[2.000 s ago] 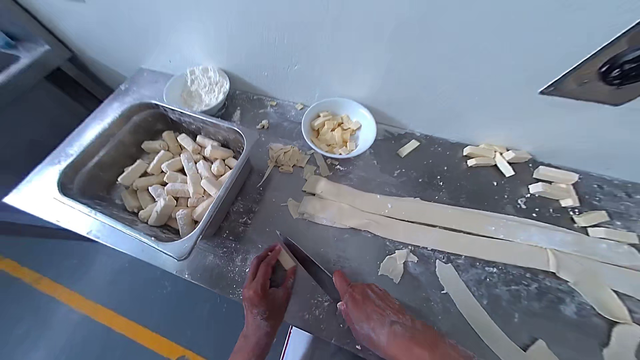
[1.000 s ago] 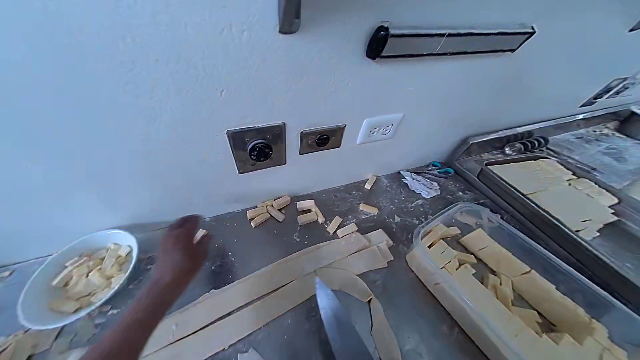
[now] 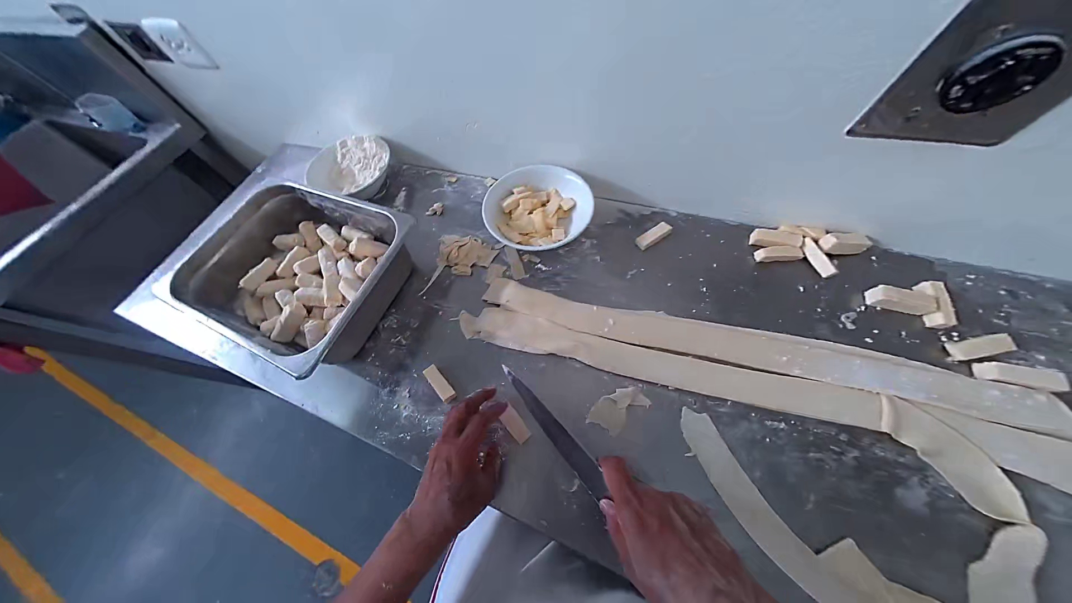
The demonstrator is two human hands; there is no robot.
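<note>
My left hand (image 3: 465,461) rests near the counter's front edge, fingers bent and apart. Its fingertips are beside a pale cheese-like stick (image 3: 515,425); whether they touch it is unclear. Another pale stick (image 3: 439,383) lies just beyond the hand. In my right hand (image 3: 670,536) is the handle of a knife (image 3: 557,431), its blade pointing up and left, right of the stick. Long dough strips (image 3: 695,345) run rightward across the counter, and a curved strip (image 3: 745,486) lies right of my right hand. A torn dough scrap (image 3: 617,409) lies beyond the knife.
At left stands a metal pan (image 3: 381,289) with floured, dough-wrapped pieces (image 3: 308,280). Along the wall are a bowl of flour (image 3: 362,161), a white bowl (image 3: 536,173) of pale pieces, and loose sticks (image 3: 775,243). A sink-like metal unit (image 3: 100,193) adjoins the far left.
The view has swung back left. My left hand, reaching near the wall a second ago, is now by the front edge. A second stick now lies near it, absent from that spot two seconds ago.
</note>
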